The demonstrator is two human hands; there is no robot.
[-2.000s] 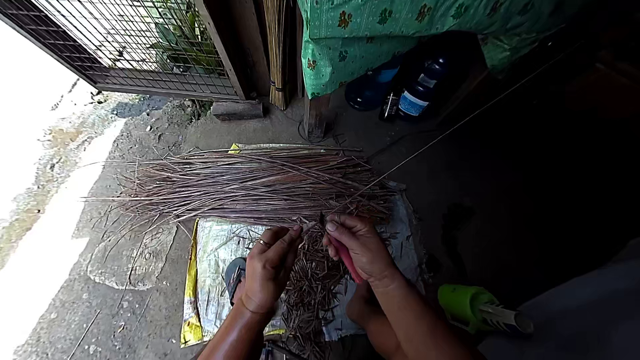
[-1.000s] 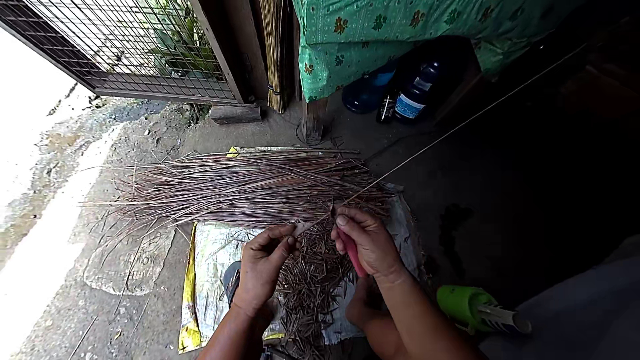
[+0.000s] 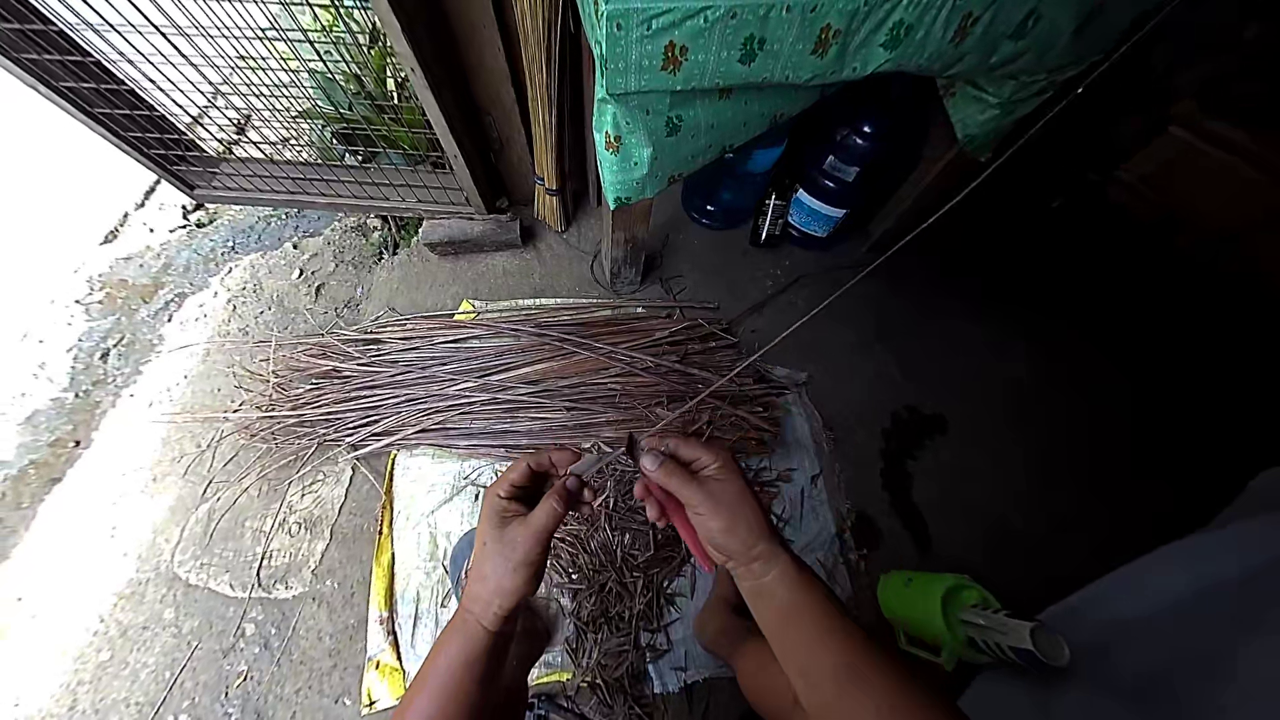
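My left hand [image 3: 525, 520] pinches a short flat strip of dried leaf [image 3: 597, 461] between thumb and fingers. Close by on the right, my right hand [image 3: 705, 495] grips a red-handled cutting tool [image 3: 680, 522], its dark blade end up by the strip; the tool's exact kind is unclear. A long thin stalk [image 3: 850, 282] runs from my right fingers up to the upper right. Beyond both hands lies a wide pile of long dried brown stalks [image 3: 500, 380]. Short cut pieces [image 3: 620, 590] are heaped below the hands on a white woven sack [image 3: 430, 530] with a yellow edge.
A green plastic mug [image 3: 918, 610] holding something striped stands at the lower right. A wooden post [image 3: 626, 245] and blue bottles [image 3: 820, 195] are under a green patterned cloth [image 3: 700, 90]. A tied stick bundle [image 3: 545, 120] leans beside a wire-mesh gate [image 3: 300, 110].
Both hands remain close together over the heap. The red-handled tool stays in my right hand, and the long stalk still runs to the upper right.
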